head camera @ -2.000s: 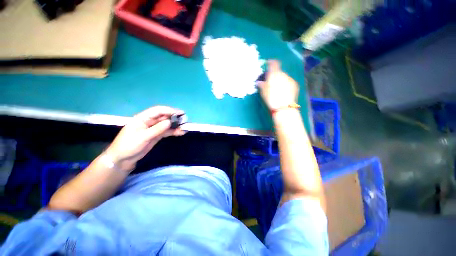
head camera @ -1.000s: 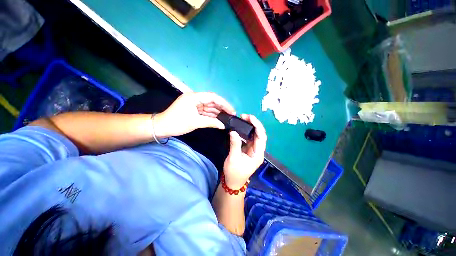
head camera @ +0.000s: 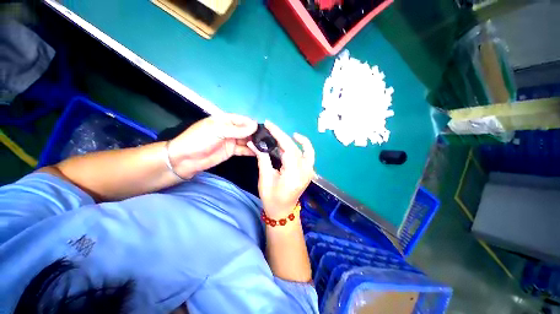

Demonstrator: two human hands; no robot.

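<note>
My left hand and my right hand hold a black part between their fingertips at the table's front edge. An end of the part faces the camera and shows a small bright spot inside. The fingers hide much of it, so I cannot tell if it is one piece or two. A heap of small white pieces lies on the green table. A black unit lies beside the heap, near the table's end.
A red bin with black parts stands behind the heap. Cardboard sheets lie at the table's back left. A stack of blue crates with a clear liner stands at the table's end. Another blue crate with clear bags is below left.
Since a second ago the held black part has turned from lying lengthwise to end-on in my fingers. Two seconds ago my right hand was beside the white heap, apart from my left hand.
</note>
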